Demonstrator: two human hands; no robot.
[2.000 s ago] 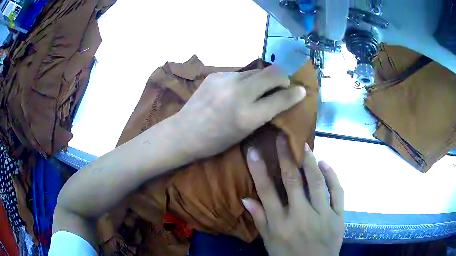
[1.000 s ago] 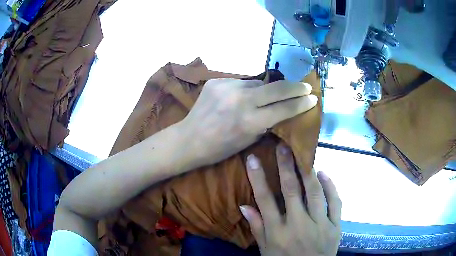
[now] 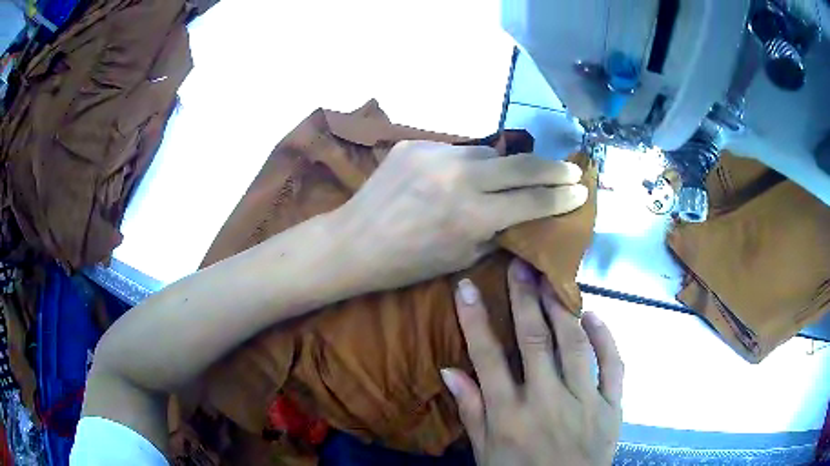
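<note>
A smooth brown small cut piece point(image 3: 552, 246) lies over a larger gathered panel point(image 3: 369, 350), its upper end at the presser foot point(image 3: 596, 141). My left hand point(image 3: 446, 200) lies palm down across both, fingertips on the small piece just below the foot; its thumb is hidden. My right hand point(image 3: 541, 391) lies palm down on the gathered panel, fingers spread, with some fingertips at the small piece's lower edge. The seam under the foot is too small to make out.
The sewing machine point(image 3: 592, 55) stands at the upper right, a round metal knob point(image 3: 692, 202) below it. A stack of cut pieces point(image 3: 764, 255) lies right of the needle. A heap of brown panels point(image 3: 86, 136) is at the left. Red cloth point(image 3: 296, 420) shows below the panel.
The view has shifted, so the machine and stack sit further right and lower. My left fingertips and the small piece are closer to the foot. My right hand has kept nearly the same pose.
</note>
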